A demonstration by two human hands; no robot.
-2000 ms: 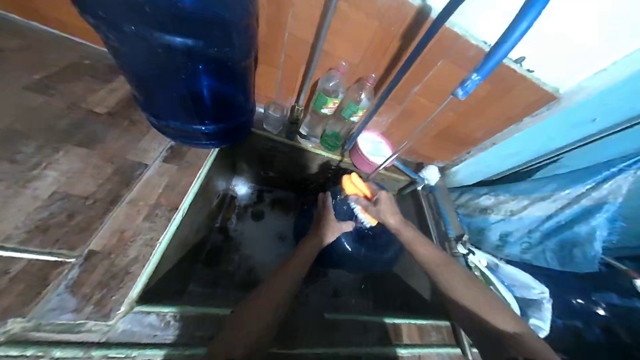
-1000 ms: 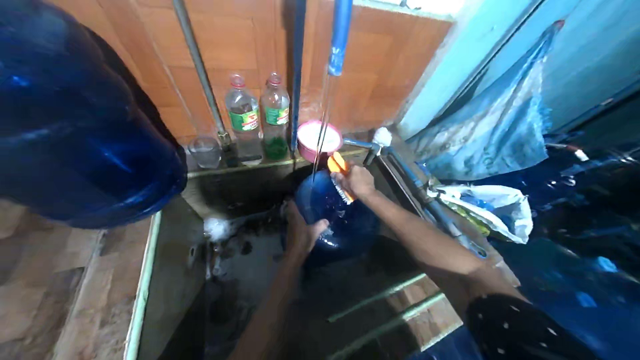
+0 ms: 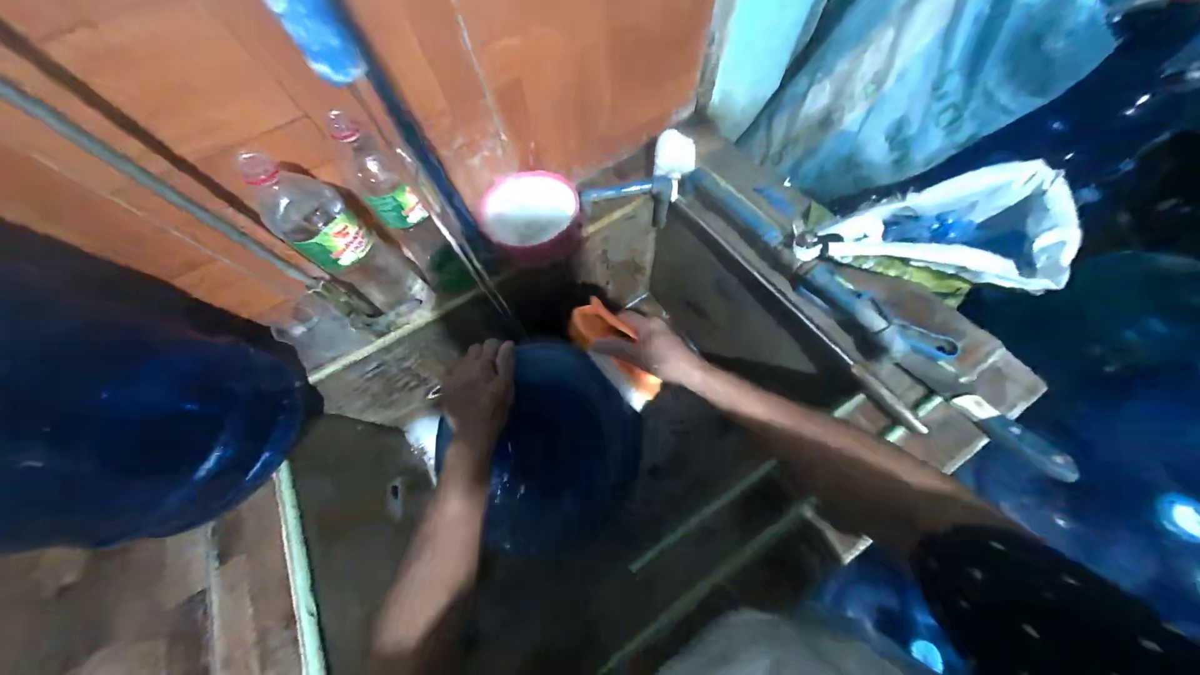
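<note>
A round dark blue plastic water jug (image 3: 567, 441) rests in the tiled basin. My left hand (image 3: 478, 389) lies against its upper left side, gripping it. An orange-handled scrub brush (image 3: 600, 328) is held in my right hand (image 3: 656, 349) at the jug's right side, its pale bristles pointing down. From the blue pipe (image 3: 323, 42) above, a thin stream of water falls behind the jug, near my left hand. The jug's underside is hidden.
Two plastic bottles (image 3: 323, 234) and a pink-rimmed tub (image 3: 532, 211) line the basin's back ledge. Another large blue jug (image 3: 141, 422) stands at left. Pipes (image 3: 741, 206), a knife (image 3: 1022, 436) and a white plastic bag (image 3: 1050, 225) lie along the right side.
The view has moved closer to the basin. The brush has moved from over the jug's top to its right side. The left hand has moved up to the jug's upper left edge.
</note>
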